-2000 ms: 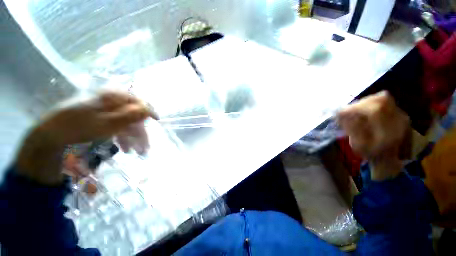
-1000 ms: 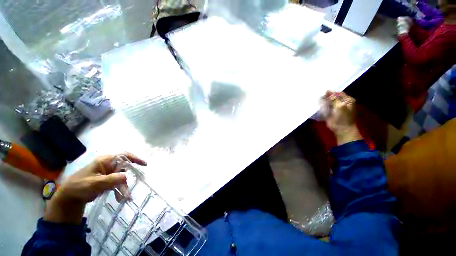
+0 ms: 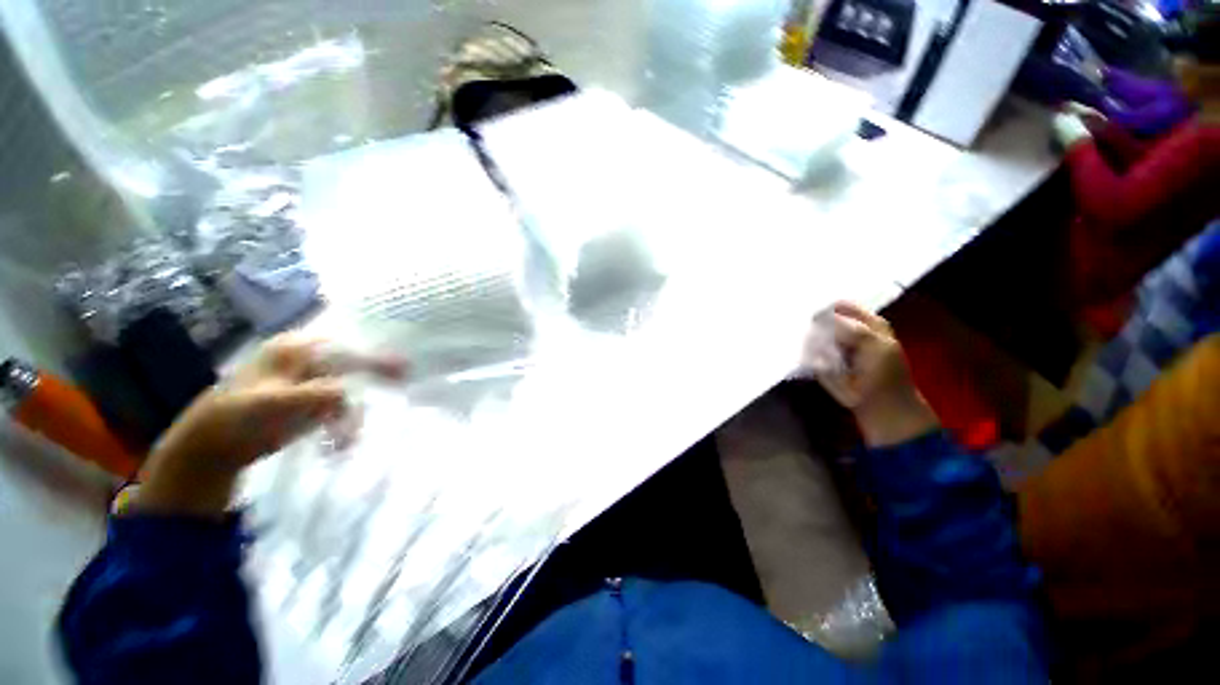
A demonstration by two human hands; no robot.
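A clear compartment tray (image 3: pixel 388 575) shows as blurred streaks at the lower left, over the bench's front edge. My left hand (image 3: pixel 261 422) is at its upper left, blurred, with thumb and fingers closed at the tray's rim. A clear, thin-edged piece shows faintly right of its fingertips. My right hand (image 3: pixel 863 368) is at the bench's front edge, fingers curled, with a small pale, shiny bit of what looks like clear film (image 3: pixel 816 348) at the fingertips. Its exact shape is blurred.
Tray stacks (image 3: pixel 435 315) stand on the glossy white bench (image 3: pixel 709 348). Crumpled film (image 3: pixel 161 274), a dark flat item and an orange flask (image 3: pixel 67 415) lie left. A patterned bag (image 3: pixel 502 80) is behind, a white-and-black box (image 3: pixel 970 80) far right. People sit at right.
Since one second ago, my right hand has moved down and slightly left. My left hand has moved slightly up, and the tray has become blurred and looks flatter. The view has shifted a little.
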